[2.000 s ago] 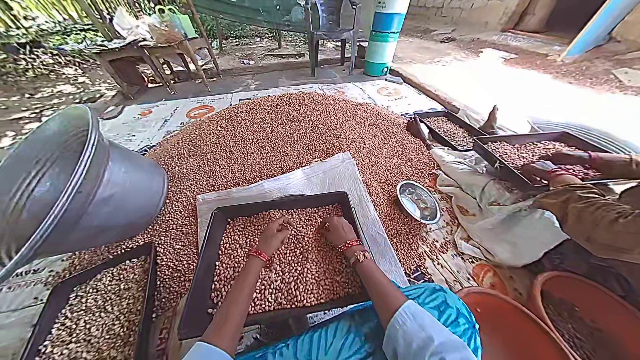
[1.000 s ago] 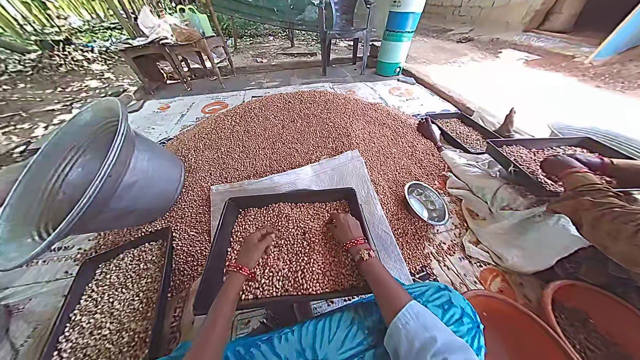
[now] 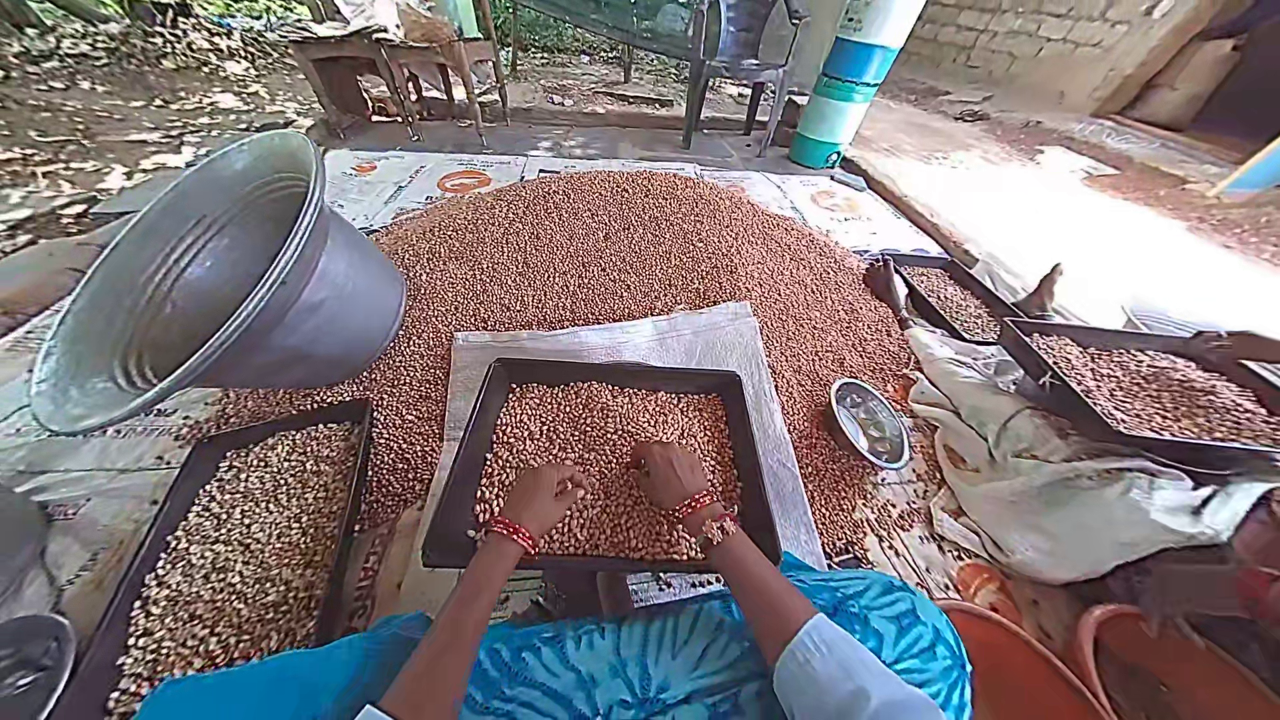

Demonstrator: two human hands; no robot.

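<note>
A dark rectangular tray [image 3: 760,480] filled with pinkish-brown nuts or seeds [image 3: 610,420] rests near my lap on a white woven sack [image 3: 600,340]. My left hand [image 3: 545,497] touches the nuts left of the tray's middle, fingers bent; whether it pinches one is unclear. Right of the middle, my right hand [image 3: 668,475] is curled down on the nuts, its fingertips hidden. Both wrists wear red bracelets. Behind the tray spreads a large heap of the same nuts [image 3: 640,240]. A steel bowl [image 3: 868,424] stands on the heap's right edge.
A big metal tub [image 3: 340,300] tilts at the left above another tray [image 3: 355,470] of paler nuts. At the right, a person's hand [image 3: 1215,350] is over a further tray [image 3: 1020,345], with a smaller tray [image 3: 900,290] behind. Orange basins [image 3: 1000,650] stand lower right; a plastic chair [image 3: 740,65] stands behind.
My left hand was farther up the tray two seconds ago and now rests lower, nearer the front. My right hand stays in the right part of the tray. The other person's hands have shifted at their tray.
</note>
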